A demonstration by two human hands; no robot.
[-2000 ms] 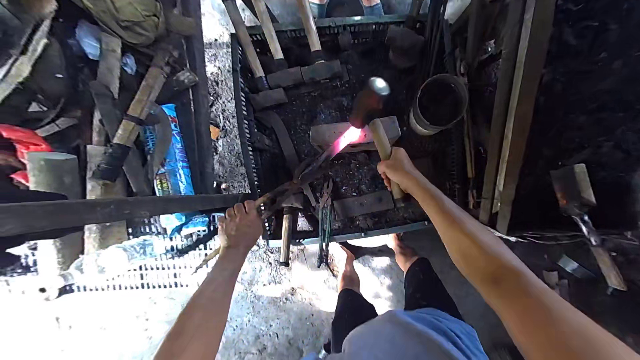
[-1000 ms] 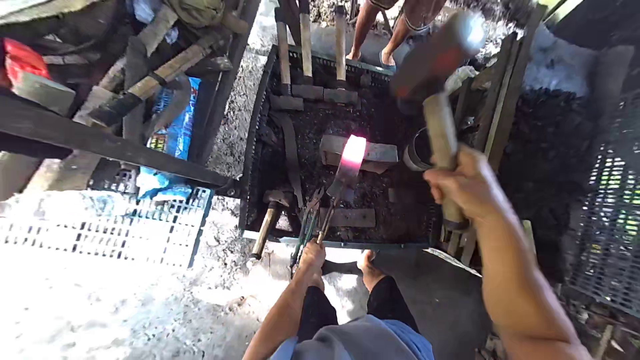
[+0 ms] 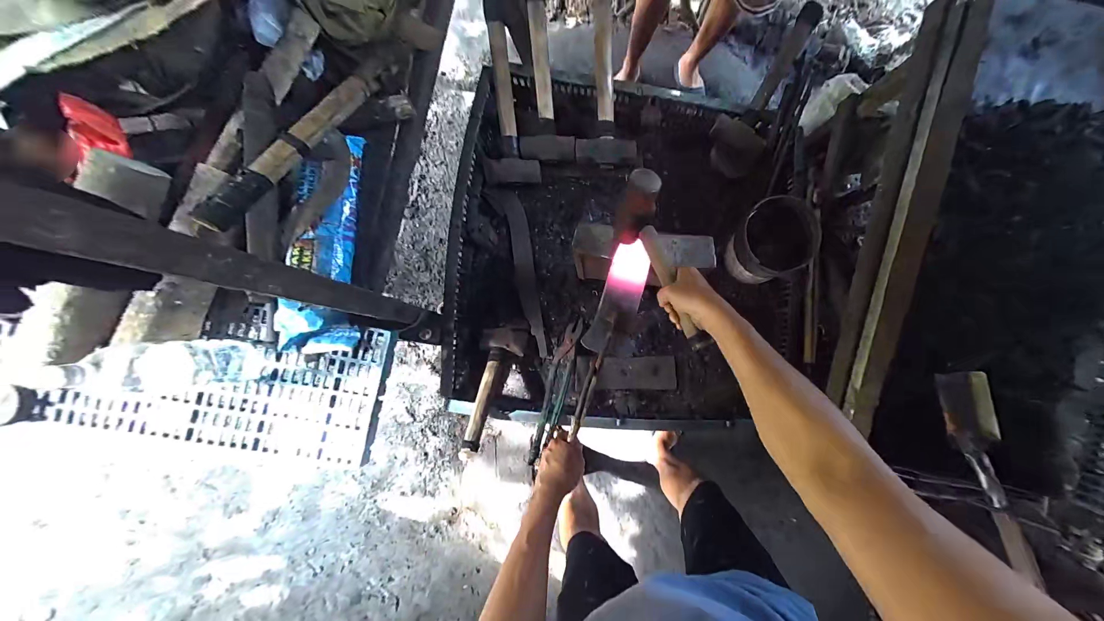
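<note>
My left hand grips the handles of metal tongs, whose far end meets a flat metal workpiece. The workpiece's far end glows white-pink and lies over a steel anvil block. My right hand holds a hammer by its wooden handle. The hammer's head is at the glowing end; whether they touch, I cannot tell. Another pair of tongs lies just left of those in my hand. A flat metal bar rests below the anvil block.
Several hammers lie along the back of the dark tray. Another hammer rests at its front left. A round metal container stands on the right. A person's bare feet are beyond the tray. A long dark beam reaches in from the left.
The hammer, raised in my right hand one second ago, is down at the glowing end. Since two seconds ago, my left hand and the tongs have swung from the left to the near side.
</note>
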